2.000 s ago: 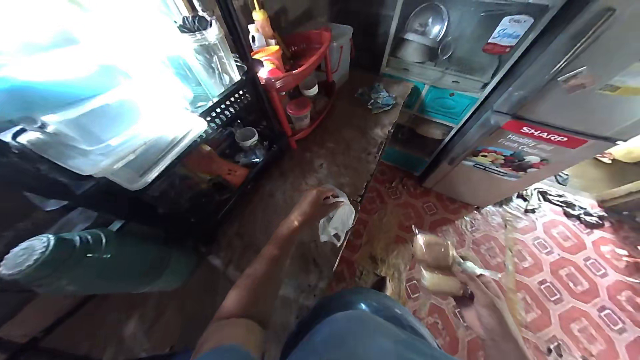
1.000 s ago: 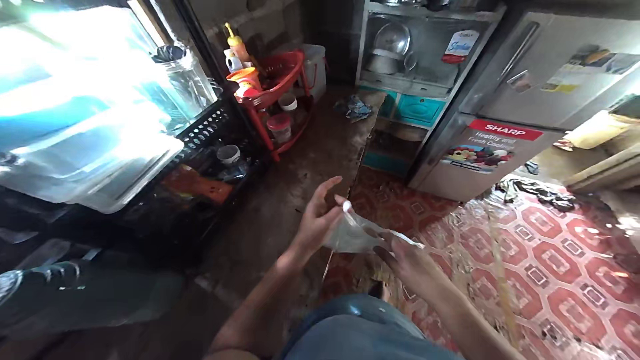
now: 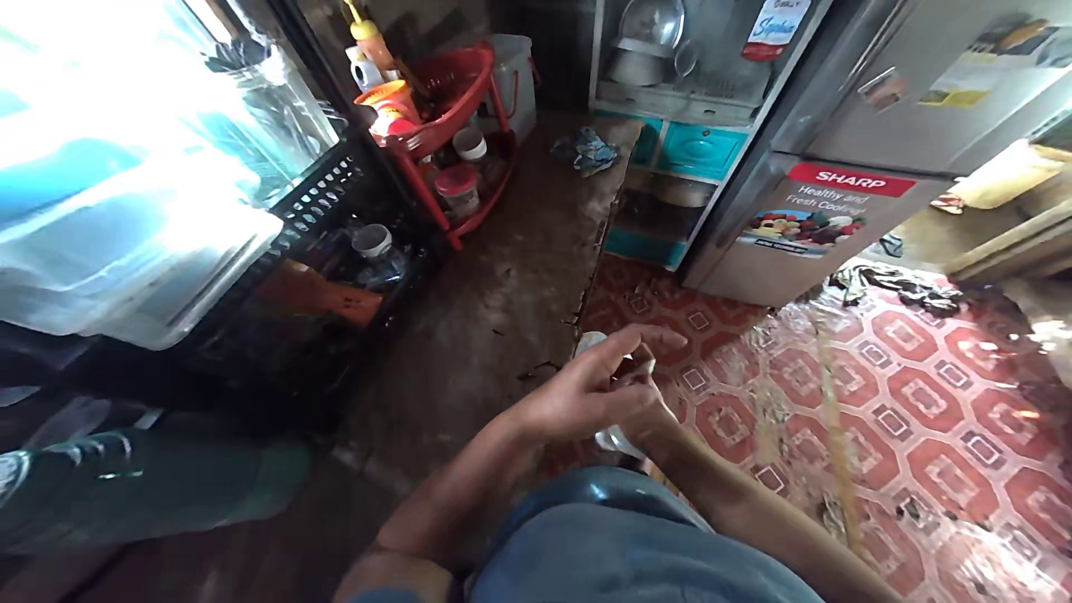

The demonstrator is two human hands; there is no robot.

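My left hand (image 3: 586,387) and my right hand (image 3: 643,410) meet in front of my body at the lower middle of the head view. Bits of a thin whitish plastic bag (image 3: 618,441) show below the hands and between the fingers. The left hand lies over part of the right, with its forefinger and thumb around a bit of the plastic. The right hand's fingers are largely hidden, so its grip cannot be made out. Whether anything is inside the bag is hidden too.
A red corner shelf (image 3: 452,100) with bottles and tubs stands beyond a black rack (image 3: 322,188). A crumpled cloth (image 3: 590,151) lies on the brown surface. A refrigerator (image 3: 754,268) stands right of a cabinet (image 3: 703,151). A large green container (image 3: 167,481) is at lower left.
Two seconds ago my hands were apart, the left with the white bag and the right with wrapped pale items. They have since come together, closer than one second ago.
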